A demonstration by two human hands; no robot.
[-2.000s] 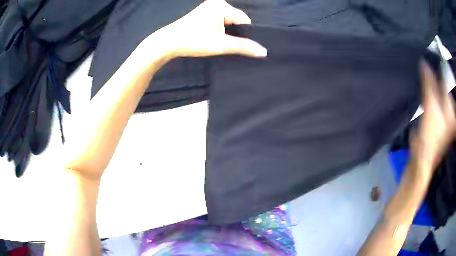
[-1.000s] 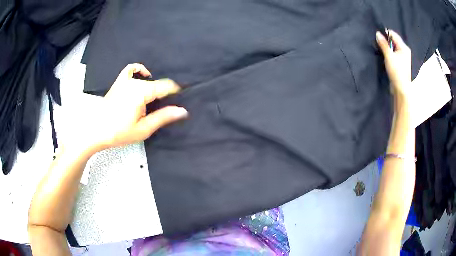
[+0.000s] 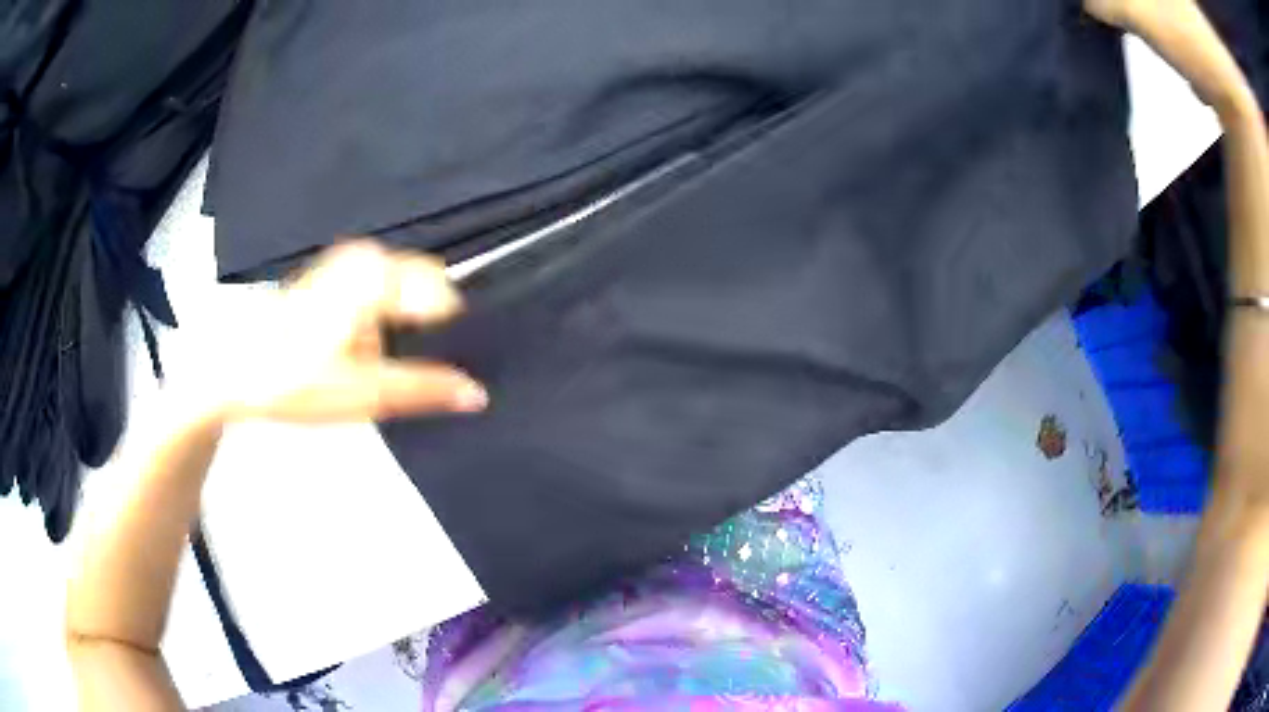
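A dark, flared black garment lies across the table, and its lower part hangs over the front edge towards me. Beneath and beyond it is another flat black layer; a narrow pale slit shows between the two. My left hand is blurred at the garment's left edge, thumb and fingers apart over the cloth; whether it pinches the cloth is unclear. My right hand is at the garment's far right, cut off by the top edge of the picture, so its fingertips and anything in them are hidden.
Bunched black pieces hang at the left on the pale table. A dark strip crosses the table's front edge. Blue plastic items and black cloth are at the right, above a grey floor with a brown bit. Purple-teal patterned clothing is below.
The garment first swung open leftwards, then its right part shifted up and right with my right hand, which has partly left the picture. A pale slit has opened beside my left hand.
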